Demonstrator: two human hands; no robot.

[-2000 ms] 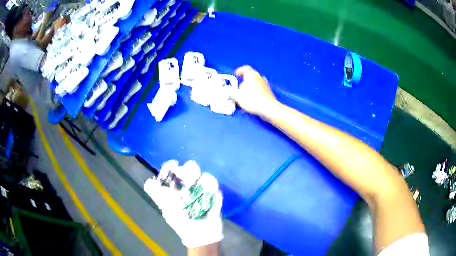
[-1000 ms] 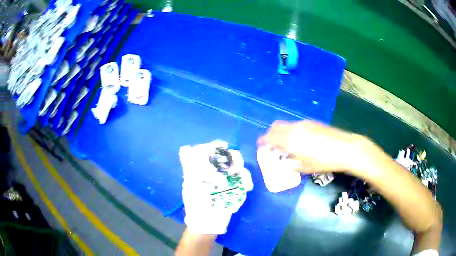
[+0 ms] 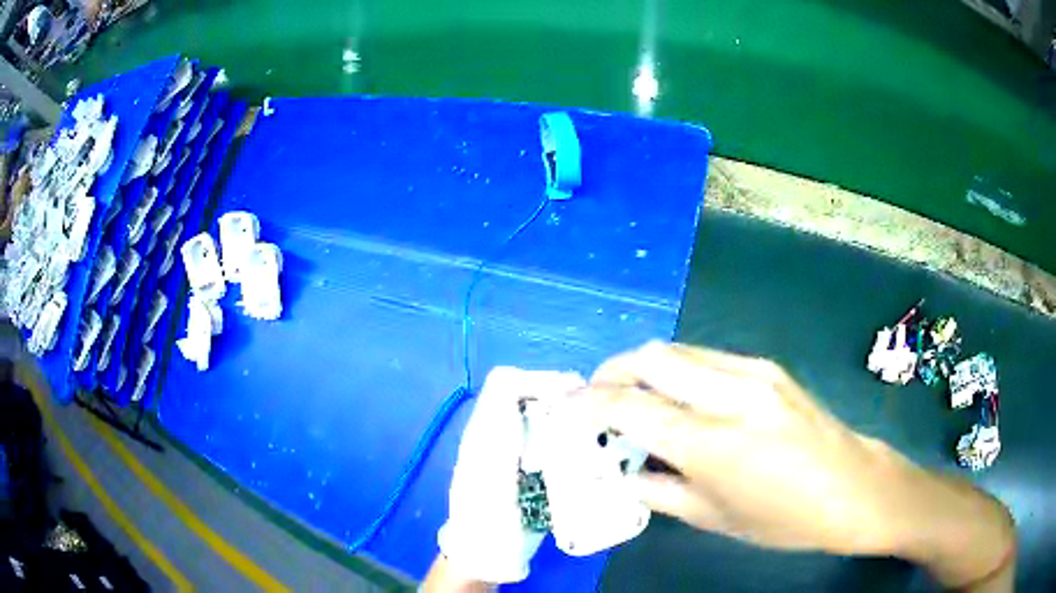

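My left hand [image 3: 481, 498], in a white glove, holds a green circuit board [image 3: 533, 500], mostly covered by a white housing. My bare right hand [image 3: 741, 446] grips the white housing [image 3: 591, 498] against the board and the glove, low in the middle of the view. A dark hole shows on the housing near my right fingers. Several other white housings [image 3: 264, 282] lie together at the left of the blue sheet [image 3: 359, 348].
A light-blue band [image 3: 561, 154] with a thin blue cord lies on the blue sheet. Stacked blue pads with white housings [image 3: 52, 238] stand at far left. Wired board assemblies [image 3: 975, 380] lie on the dark mat [image 3: 787, 278] at right. A green belt [image 3: 463, 52] runs behind.
The right hand has brought the housing left onto the board in my left hand, and the two hands now meet. The view has shifted, and the blue cord has come into sight.
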